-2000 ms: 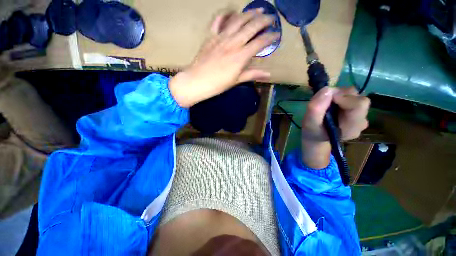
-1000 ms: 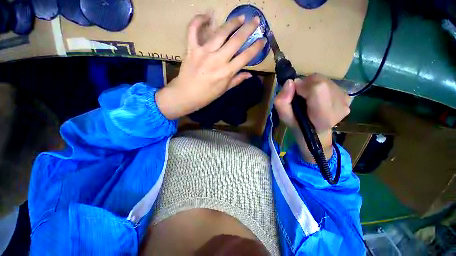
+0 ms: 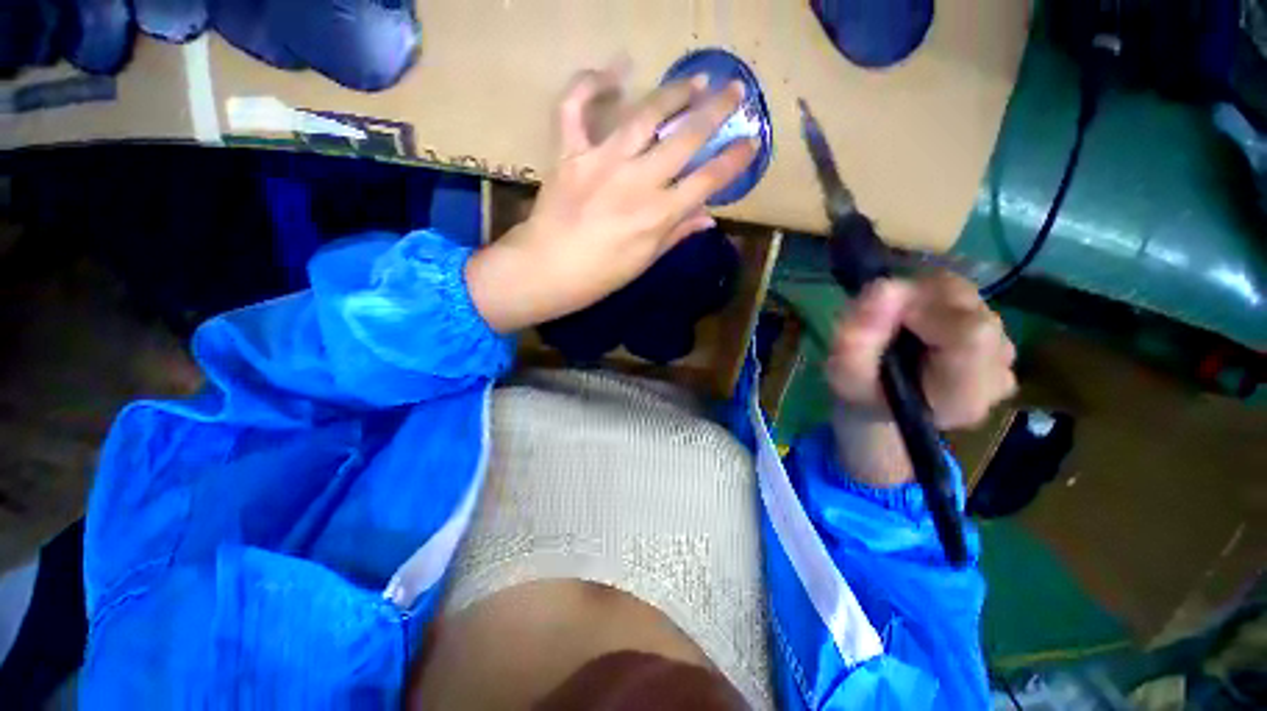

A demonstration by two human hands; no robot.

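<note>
My left hand [image 3: 618, 188] lies with spread fingertips on a dark oval cover [image 3: 750, 156] near the front edge of the cardboard sheet. A pale shiny patch shows on the cover between the fingers; the fingers hide part of it. My right hand [image 3: 934, 350] holds a black soldering iron [image 3: 862, 250] like a pen. The iron's metal tip points up and left, to the right of the cover and apart from it. Another dark oval cover [image 3: 875, 25] lies at the top right of the cardboard.
The cardboard sheet [image 3: 528, 84] has overlapping dark covers [image 3: 354, 42] at its upper left. An open carton [image 3: 752, 299] with dark covers [image 3: 653, 299] sits below its edge. A black cord [image 3: 1049, 208] crosses the green bench top [image 3: 1125, 222] at right.
Since one second ago, the iron has moved away from the cover, to the right. My left hand stays on the cover. The view has shifted slightly.
</note>
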